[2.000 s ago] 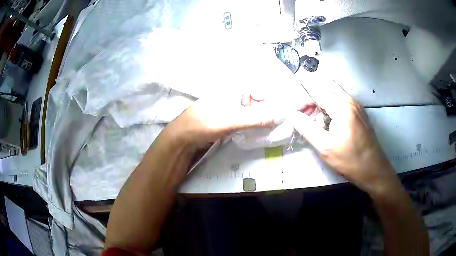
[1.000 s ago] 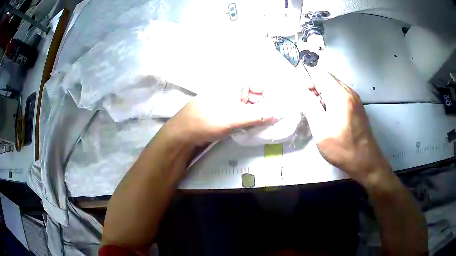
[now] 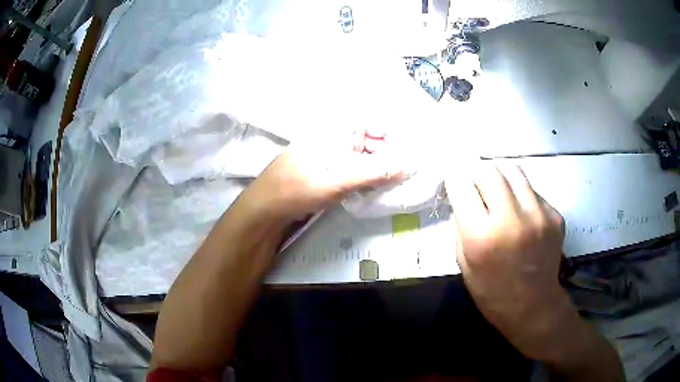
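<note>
A pale grey garment [image 3: 160,220] spreads over the table left of the needle area and hangs over its front edge. My left hand [image 3: 313,175] lies on the cloth, its fingers washed out by glare; the thumb presses on a white cloth edge [image 3: 391,200]. My right hand [image 3: 511,231] is at the right end of that edge, fingers pointing away from me and fingertips overexposed; its grip cannot be made out. The presser foot and needle area [image 3: 462,56] is beyond my hands, with a ribbed round knob [image 3: 458,89] beside it.
The table's front edge carries ruler marks, a yellow square [image 3: 405,224] and an olive square [image 3: 369,270]. Dark tools [image 3: 663,142] lie at the far right. More grey cloth [image 3: 634,298] is below the table at right. Dark items [image 3: 37,183] stand at the far left.
My right hand has moved toward the table's front edge and turned, its back now facing up, away from the needle area. My left hand has stayed nearly in place on the cloth.
</note>
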